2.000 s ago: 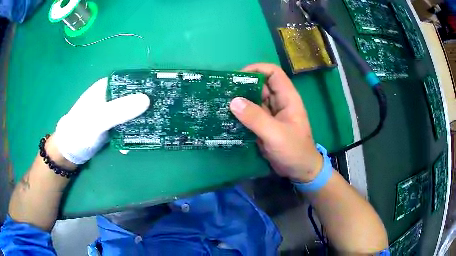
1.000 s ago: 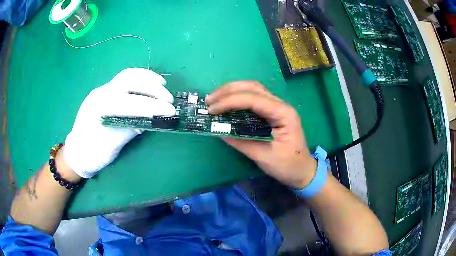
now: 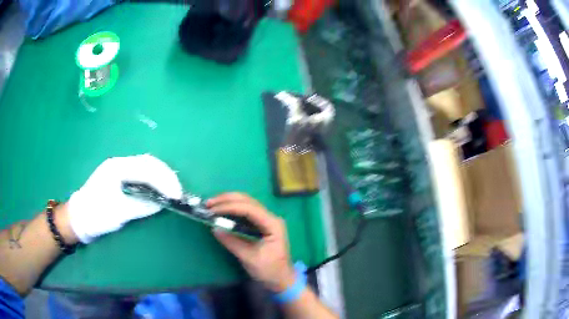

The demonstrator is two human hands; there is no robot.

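Note:
A circuit board is held nearly edge-on above the green mat, slanting down to the right, with a white connector on its edge. My left hand, in a white glove, holds its left end. My right hand, bare with a light blue wrist band, holds its right end, fingers on the far side and thumb partly hidden below. The frame is blurred, so small parts on the board cannot be made out.
A solder spool stands at the mat's far left. A black object lies at the far side. The iron stand and yellow sponge are right of centre. Beyond is the conveyor belt with boards, then cardboard boxes.
The view has swung right, showing more of the belt side and boxes. The board has gone from face-up to nearly edge-on and now slants down to the right, still in both hands.

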